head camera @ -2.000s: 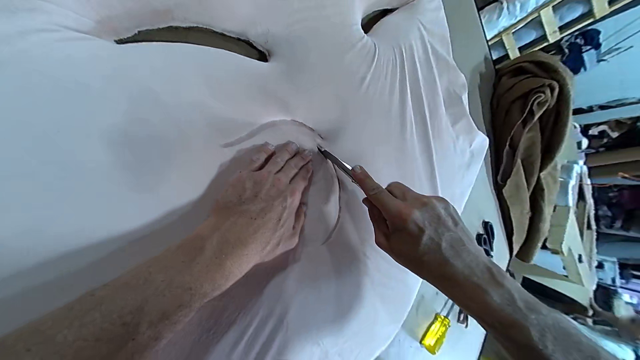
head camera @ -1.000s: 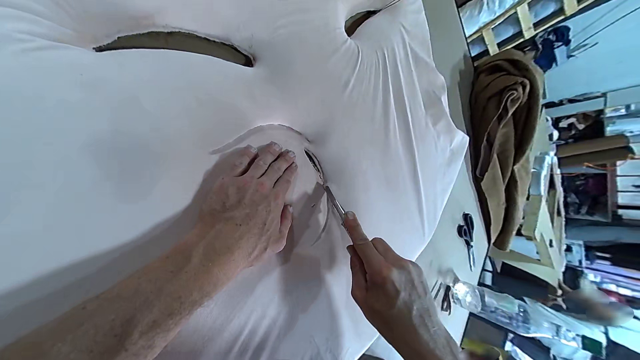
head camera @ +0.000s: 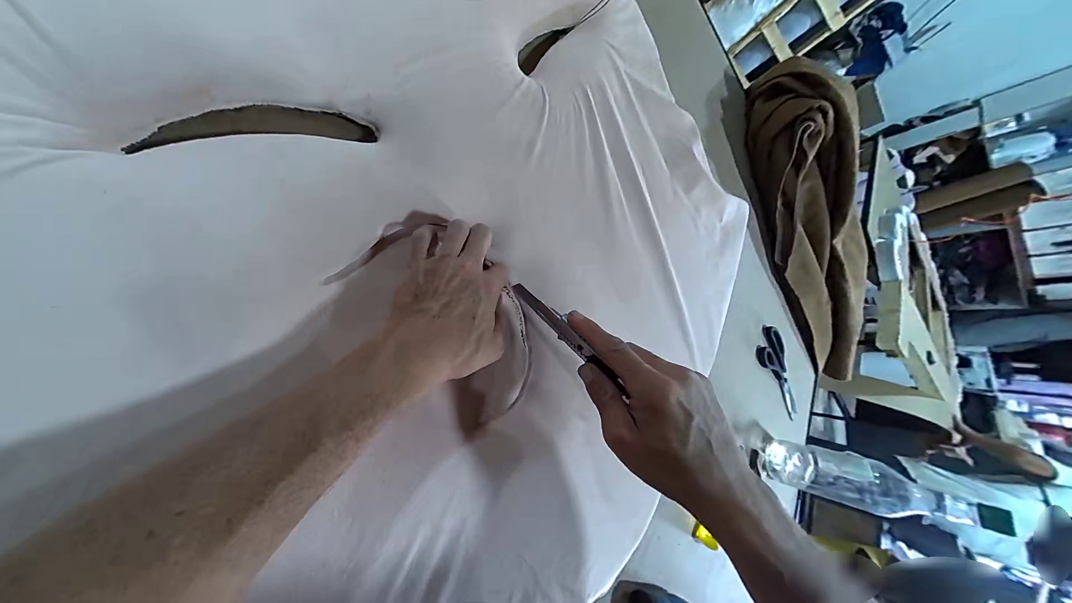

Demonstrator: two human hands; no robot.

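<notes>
White stretched fabric (head camera: 209, 218) covers most of the table, with a long curved slit (head camera: 251, 121) at upper left and a smaller opening (head camera: 540, 50) near the top. My left hand (head camera: 452, 293) presses on the fabric, fingertips at the edge of a curved cut (head camera: 526, 335); whether they pinch the cloth cannot be told. In my right hand (head camera: 653, 402) is a snap-off utility knife (head camera: 569, 333), its blade tip beside the cut, just right of my left hand. Part of the cut lies hidden under the left fingers.
Black-handled scissors (head camera: 775, 364) lie on the grey table (head camera: 745, 310) at right, with a clear plastic bottle (head camera: 854, 477) below them. Past the edge are a folded brown cloth (head camera: 808, 193) and a wooden frame (head camera: 921, 343). A yellow object (head camera: 705, 536) shows beside my right forearm.
The cut down the right side of the curve, unopened two seconds ago, now shows a parted edge. My left fingers have moved up to the top of the curve. The knife blade is back near them.
</notes>
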